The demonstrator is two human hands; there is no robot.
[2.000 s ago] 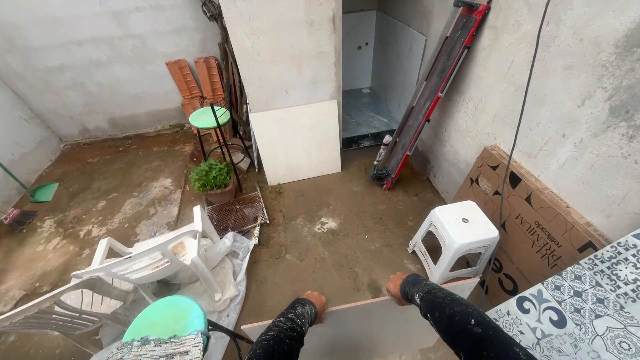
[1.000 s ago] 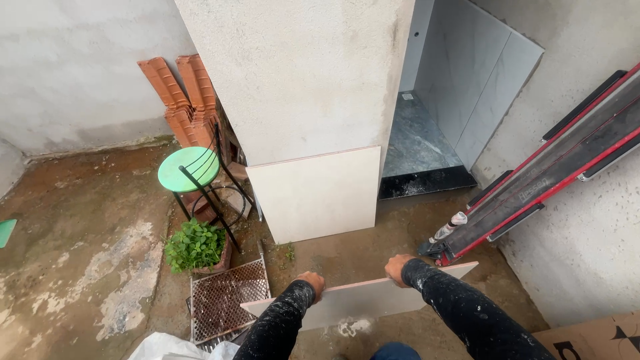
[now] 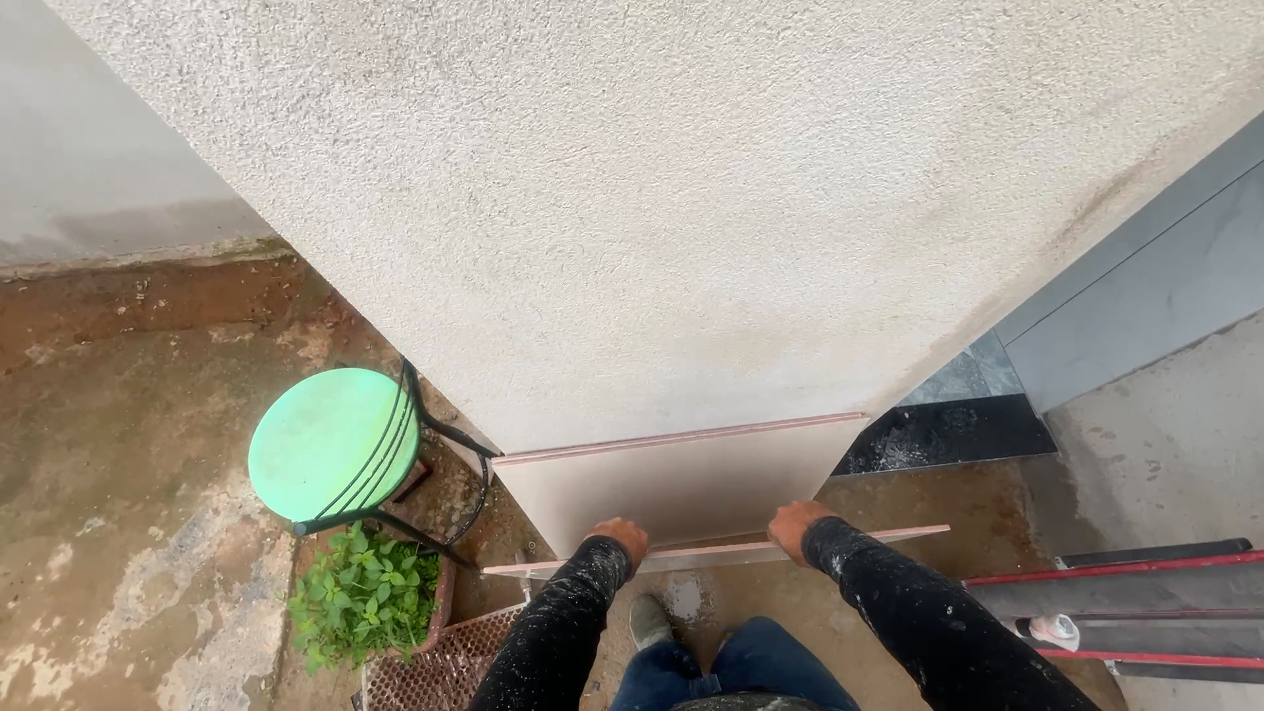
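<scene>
My left hand (image 3: 622, 538) and my right hand (image 3: 797, 528) grip the top edge of a large ceramic tile (image 3: 706, 561), seen nearly edge-on, its reddish edge toward me. Just beyond it, other pale tiles (image 3: 681, 479) lean against the rough plastered wall; two reddish top edges show there. Whether the held tile touches them low down cannot be told. Both sleeves are black with pale specks.
At left are a green round-seat metal chair (image 3: 336, 444), a potted plant (image 3: 367, 597) and a rusty metal grate (image 3: 434, 667). A red and grey tile cutter (image 3: 1165, 602) is at lower right. Beyond the wall's right side lies a black threshold (image 3: 948, 433).
I have come closer to the wall and its leaning tiles, still holding the tile in both hands. The view has tilted down, and my legs and one shoe now show.
</scene>
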